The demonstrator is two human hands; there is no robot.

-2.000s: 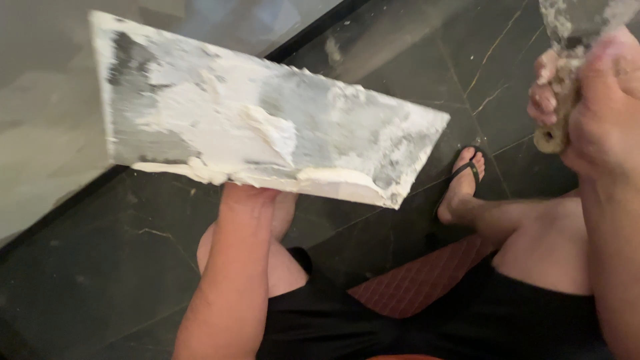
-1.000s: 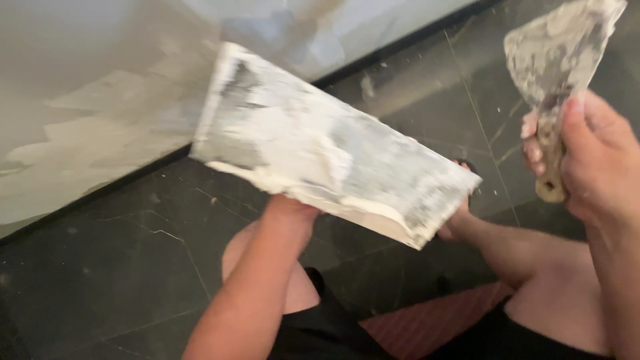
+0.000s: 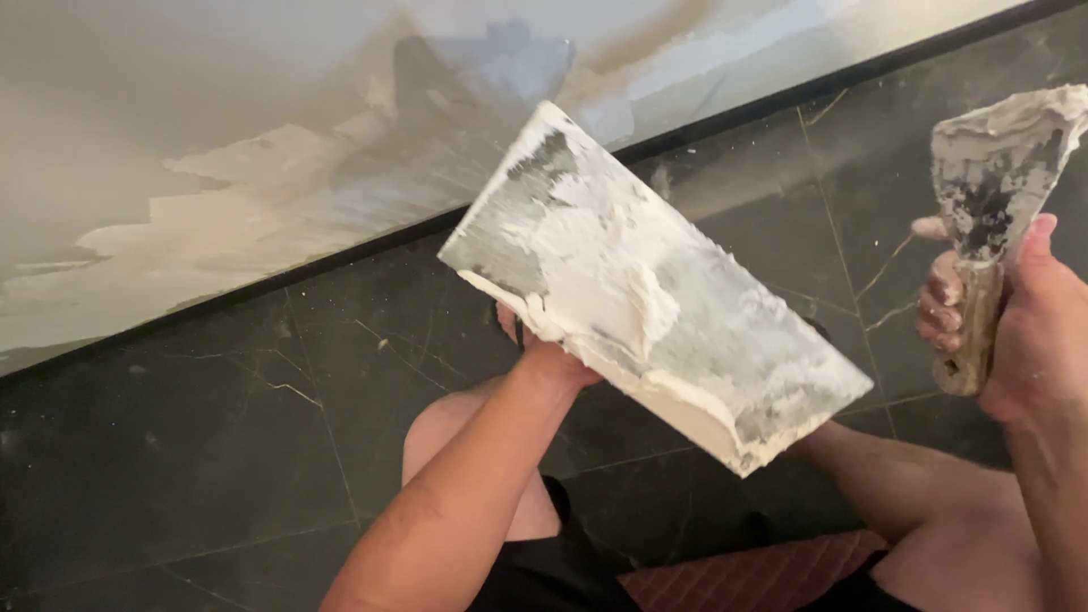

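My left hand holds a wide rectangular metal plastering trowel from beneath; the plate hides the fingers and the grip. White joint compound is smeared over the plate's face, with a thick ridge along its lower edge. At the right, my right hand is closed around the wooden handle of a putty knife. Its blade points up, coated with compound, thickest at the top edge. Dried compound whitens the fingers. The two tools are apart, and neither touches the wall.
A wall with patchy pale compound runs across the upper left, with a black baseboard at its foot. Dark veined floor tiles bear small white specks. My bare legs and a red quilted surface are below.
The trowel has moved right relative to my legs and tilted more steeply, its right end lower. The putty knife has come fully into view, blade upright. More of the wall shows.
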